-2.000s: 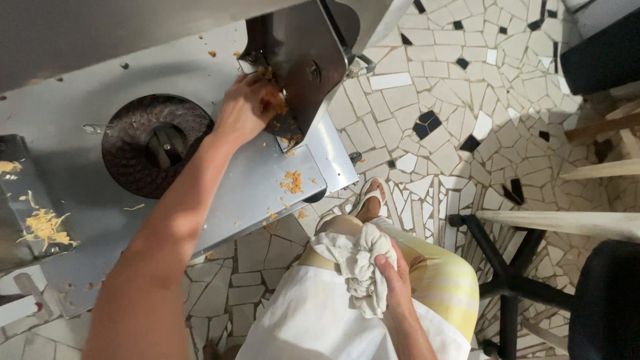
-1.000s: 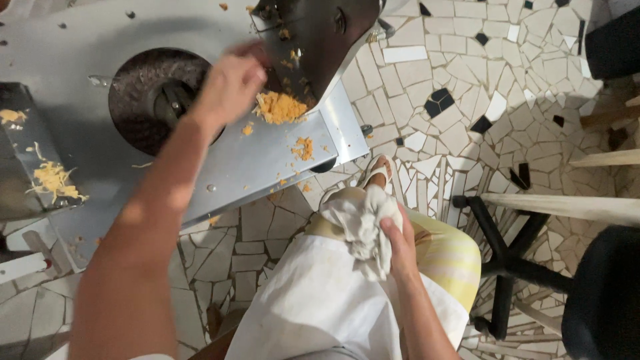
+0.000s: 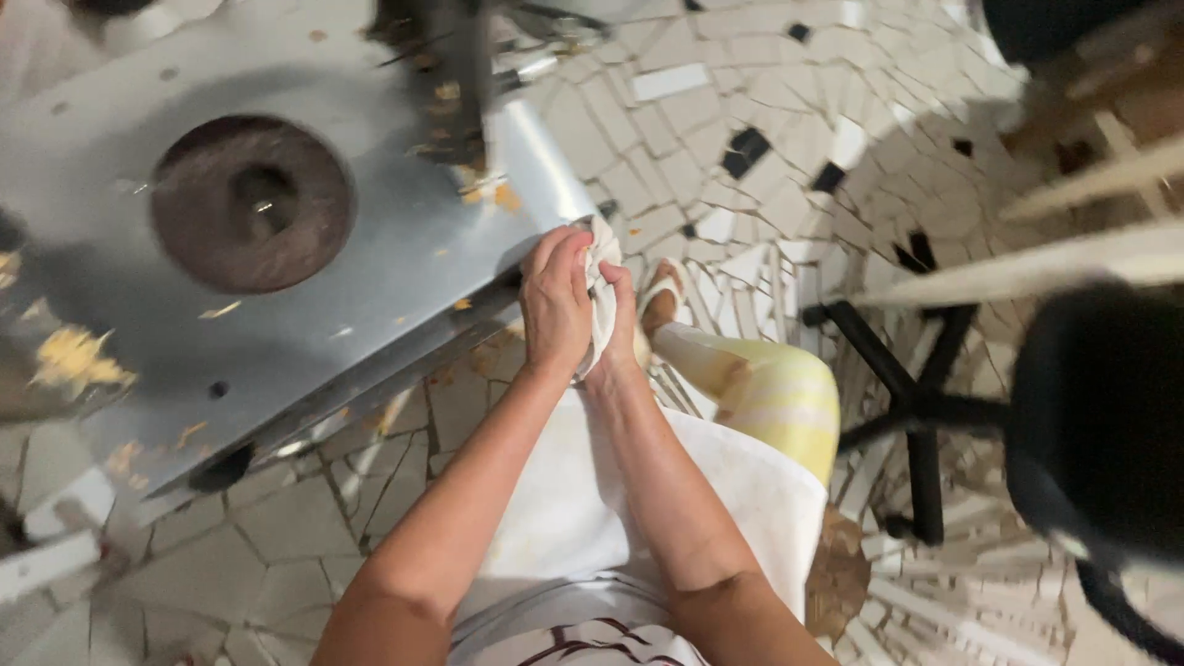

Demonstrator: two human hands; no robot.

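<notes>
Both my hands meet over my lap, around a crumpled white cloth (image 3: 603,282). My left hand (image 3: 557,301) presses against the cloth's left side with its fingers bent over it. On the cloth's right side, my right hand (image 3: 622,319) grips it. Just left of them is the corner of a grey metal machine top (image 3: 370,268), with a dark round disc (image 3: 254,203) set in it. Orange-yellow shreds (image 3: 79,359) lie on its left part, and a few more (image 3: 504,196) lie by a dark metal part (image 3: 453,92) at the top, which is blurred.
A black swivel chair (image 3: 1101,416) with a castor base (image 3: 911,407) stands at the right, near pale wooden bars (image 3: 1045,268). White and black broken-tile mosaic (image 3: 666,83) covers the floor. My leg in yellow leggings (image 3: 786,398) and a sandalled foot (image 3: 661,294) are beside the machine's corner.
My left hand has come away from the dark metal part of the machine, down and right, to the cloth. My right hand still holds the cloth. The orange heap there a second ago now shows much less.
</notes>
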